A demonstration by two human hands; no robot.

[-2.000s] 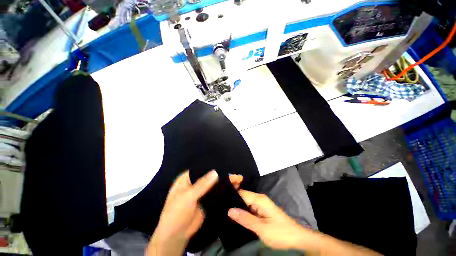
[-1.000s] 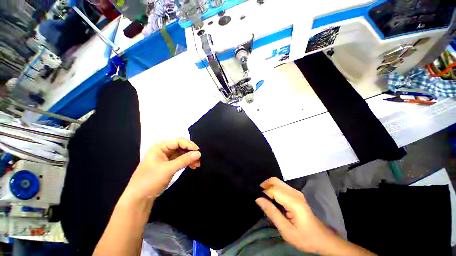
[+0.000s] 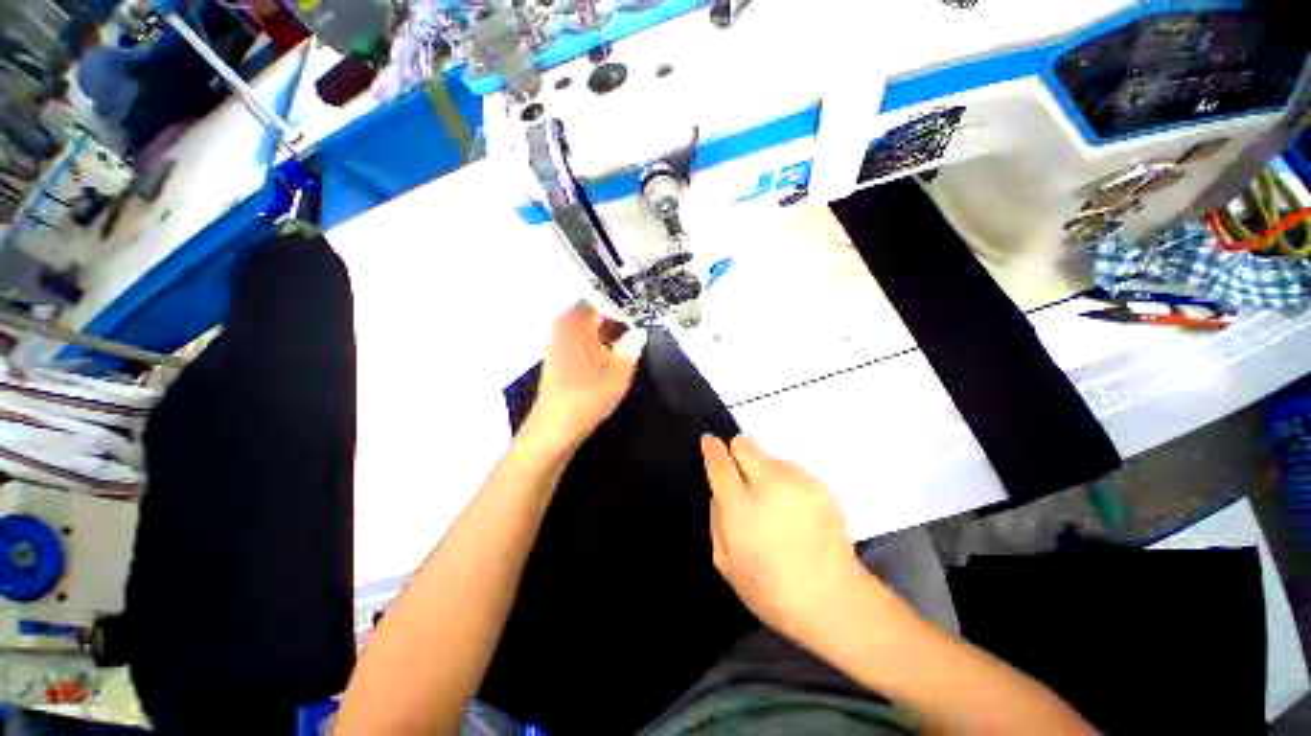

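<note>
A black cut panel [image 3: 618, 532] runs from the needle area down over the table edge onto the lap. My left hand [image 3: 587, 377] is at the panel's top end, its fingertips pinching the cloth just below the presser foot [image 3: 664, 293]. My right hand [image 3: 776, 525] is at the panel's right edge with its fingers closed on the cloth; the thumb is mostly hidden. The white sewing machine [image 3: 848, 122] with a blue stripe stands over the panel's top end.
More black fabric [image 3: 252, 489] lies at the left. A black strip [image 3: 978, 345] lies right of the needle. Orange and dark snips [image 3: 1157, 311] and a checked cloth [image 3: 1201, 266] lie at the right. Stacked black pieces [image 3: 1114, 633] sit on a white board lower right.
My left hand has moved up and right to the presser foot. My right hand has moved up to the panel's right edge and closed on it. The camera view has shifted slightly.
</note>
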